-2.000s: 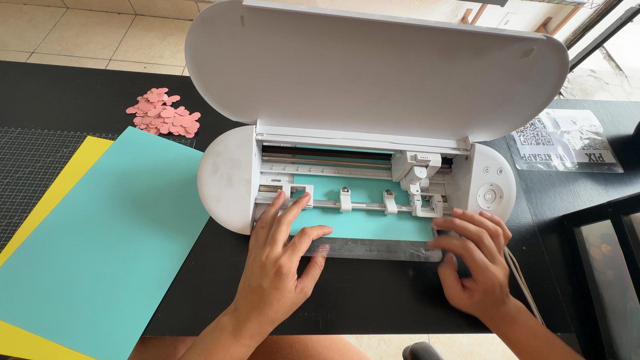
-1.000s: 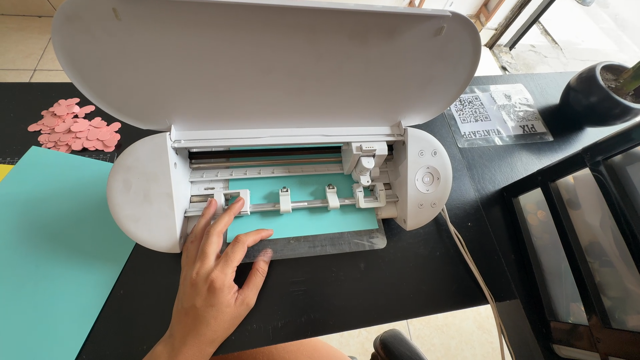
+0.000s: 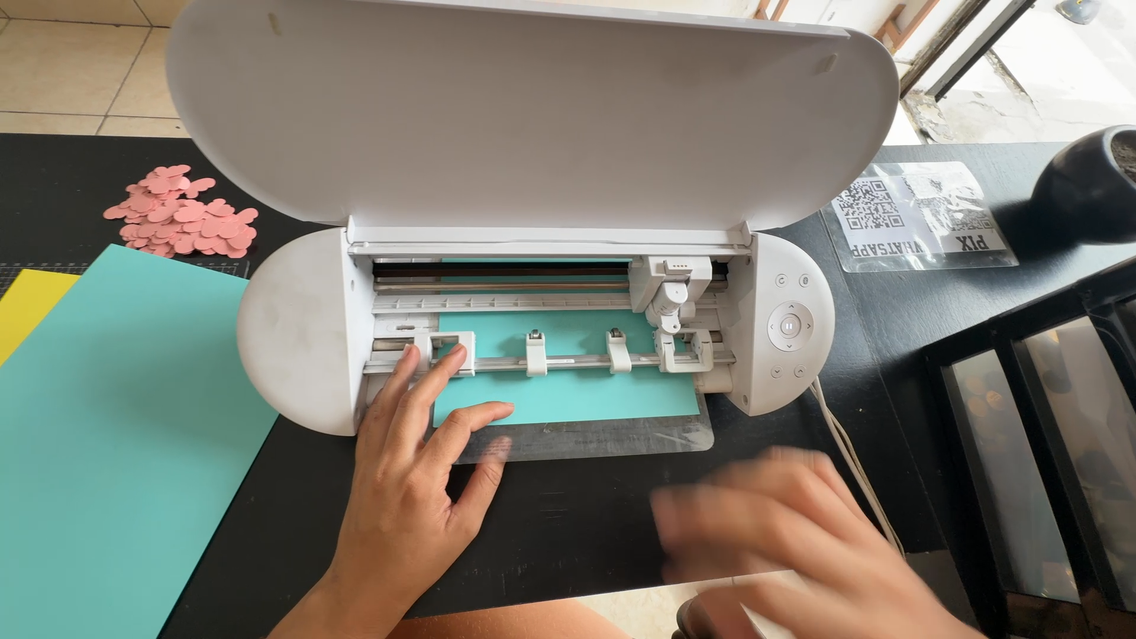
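A white cutting machine (image 3: 293, 333) stands on the black table with its lid (image 3: 532, 115) raised. Turquoise cardstock (image 3: 577, 395) on a translucent cutting mat (image 3: 603, 437) runs under its roller bar. My left hand (image 3: 417, 470) has two fingertips on the white roller frame (image 3: 466, 351) at the left end of the bar; its index finger and thumb, spread apart, lie over the left front corner of card and mat. Blurred by motion, my right hand (image 3: 772, 532) is in front of the machine at the lower right, touching no part of it; whether it holds anything is unclear. The tool carriage (image 3: 661, 284) sits towards the right.
Turquoise (image 3: 115, 426) and yellow (image 3: 31, 306) sheets lie at the left, below a heap of pink paper cutouts (image 3: 186, 213). At the right are a printed plastic sleeve (image 3: 923, 217), a dark pot (image 3: 1087, 186), a black-framed case (image 3: 1012, 444) and a cable (image 3: 852, 453).
My right hand was at the mat's right front corner two seconds ago, out of view one second ago, and is now in view at the lower right. My left hand stays at the left roller.
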